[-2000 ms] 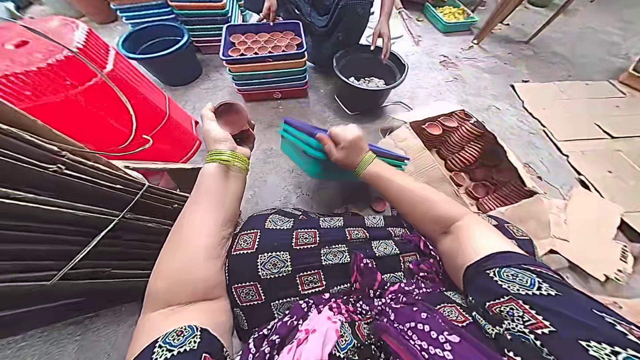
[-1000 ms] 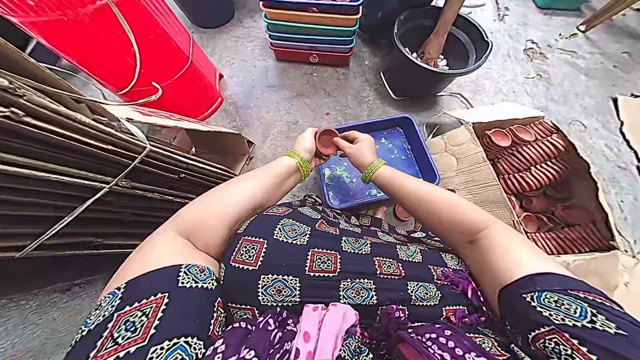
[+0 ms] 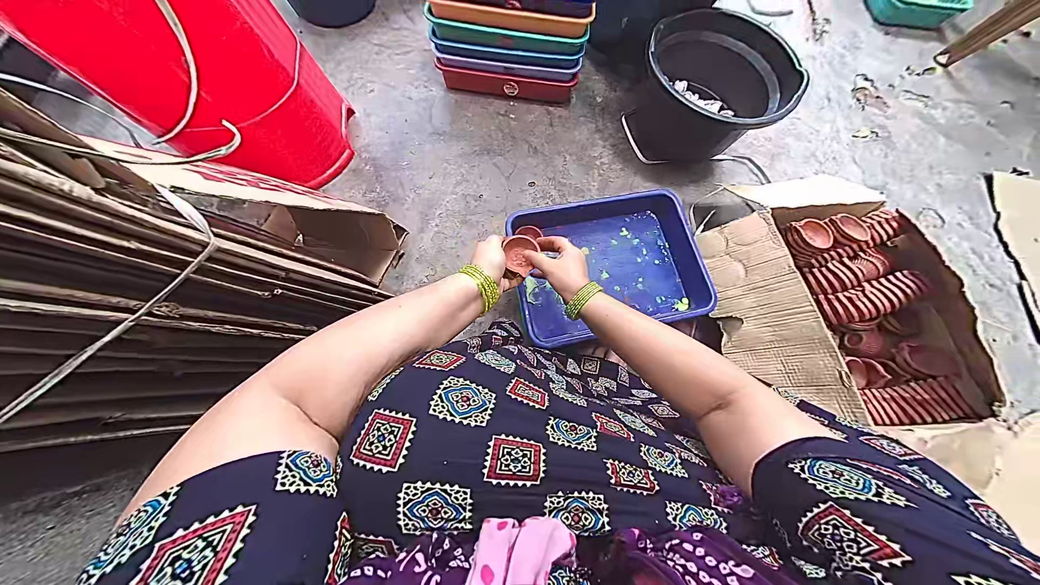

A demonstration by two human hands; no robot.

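Note:
My left hand [image 3: 492,258] holds a small reddish clay cup [image 3: 518,255] over the left rim of a blue plastic tray [image 3: 615,329]. The fingers of my right hand [image 3: 562,266] touch that cup's inside and edge. Another clay cup [image 3: 530,232] shows just behind it, at the tray's left corner; whether a hand holds it I cannot tell. Yellow and green specks dot the tray floor. Right of the tray, an open cardboard box [image 3: 784,325] holds rows of stacked clay cups [image 3: 873,296].
Bundled flat cardboard [image 3: 146,301] stands at the left, below a large red plastic tub [image 3: 244,89]. Ahead are a stack of coloured trays [image 3: 508,53] and a black bucket [image 3: 707,122] with pale pieces inside. A green basket [image 3: 918,10] sits at the top right.
Two seconds ago my right hand held stacked green and blue trays; one second ago a blue tray lay before me with both hands at a cup. The other person's hand has left the black bucket.

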